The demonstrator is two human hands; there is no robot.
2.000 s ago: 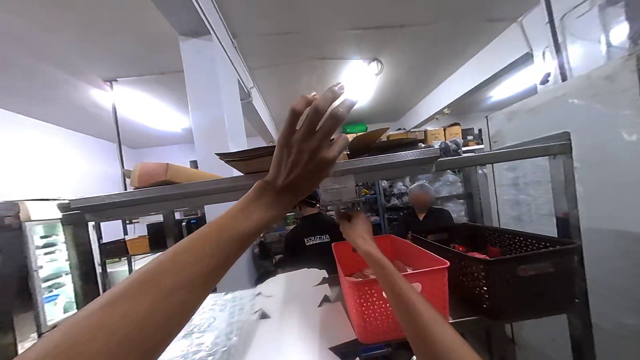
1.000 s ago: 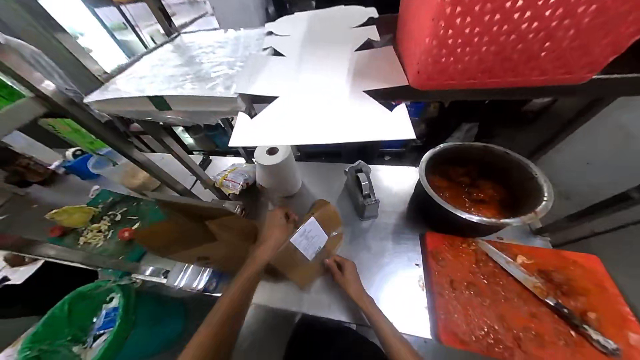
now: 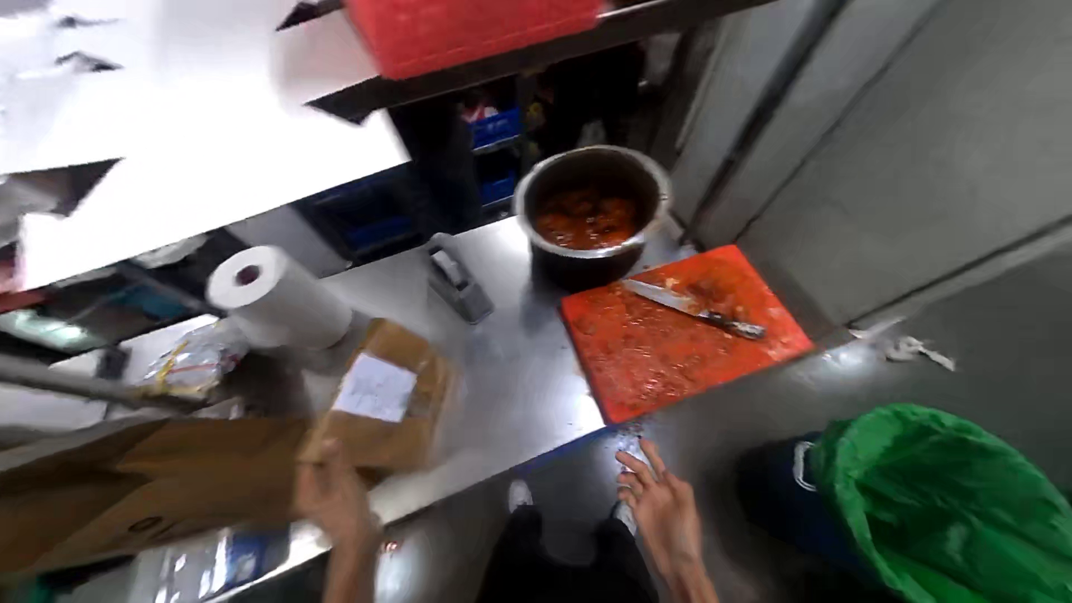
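Observation:
My left hand (image 3: 335, 494) is at the near end of a brown paper package (image 3: 402, 427) with a white label, its fingers against the paper; blur hides how firmly they close. Beside it lies a larger brown cardboard piece (image 3: 193, 477). My right hand (image 3: 657, 502) hangs over the floor just off the counter's front edge, fingers spread, holding nothing. Nearest to it is a red cutting board (image 3: 620, 360) smeared with sauce, with a knife (image 3: 695, 310) lying across it. Behind the board stands a metal pot (image 3: 590, 209) of red saucy food.
A tape dispenser (image 3: 459, 280) and a white paper roll (image 3: 280, 297) stand on the steel counter (image 3: 511, 360). White cardboard sheets (image 3: 193, 126) and a red plastic basket (image 3: 477, 33) occupy the shelf above. A bin with a green liner (image 3: 946, 502) stands at right.
My right hand has moved away from the labelled package, out past the counter's edge. One second ago both hands were at the package. The view has swung to the right.

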